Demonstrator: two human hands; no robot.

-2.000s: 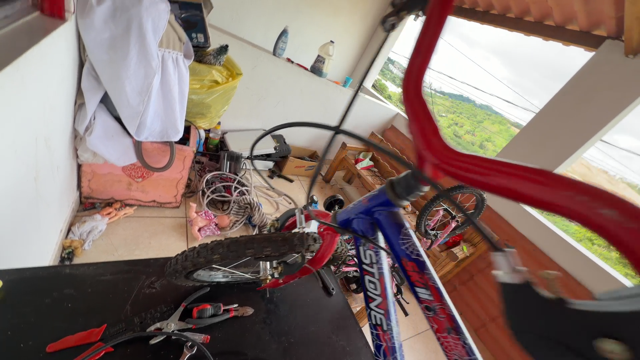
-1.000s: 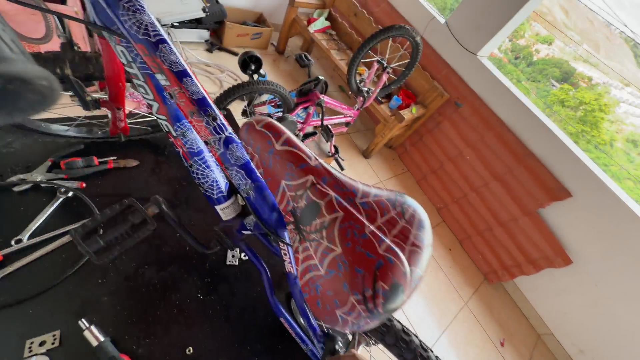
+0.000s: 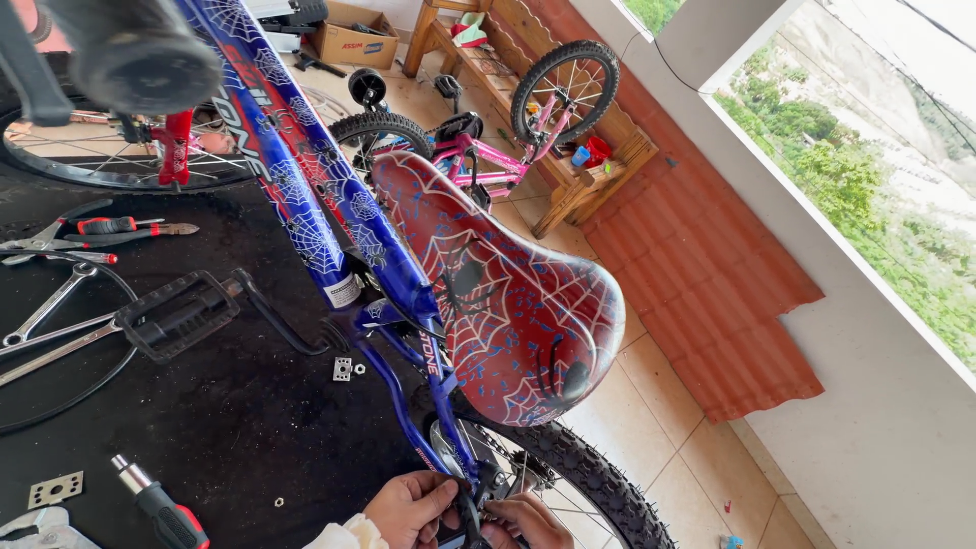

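A blue child's bicycle frame with white web patterns lies across a black table, its red web-pattern saddle facing me. At the rear wheel hub, my left hand pinches a dark part, perhaps a strap or cable, between thumb and fingers. Beside it my right hand has its fingers on the same part, just below the rear axle nut. The rear tire curves past on the right. A black pedal on its crank rests left of the frame. The fingertips partly hide what they touch.
On the table lie a nut driver, combination wrenches, diagonal pliers, a metal plate and small nuts. A handlebar grip juts in at top left. Behind are a pink bicycle, a wooden bench and a cardboard box.
The view has swung from the front wheel and handlebar to the saddle and rear wheel. Both my hands now show at the rear hub; neither was clearly visible in the earlier frames.
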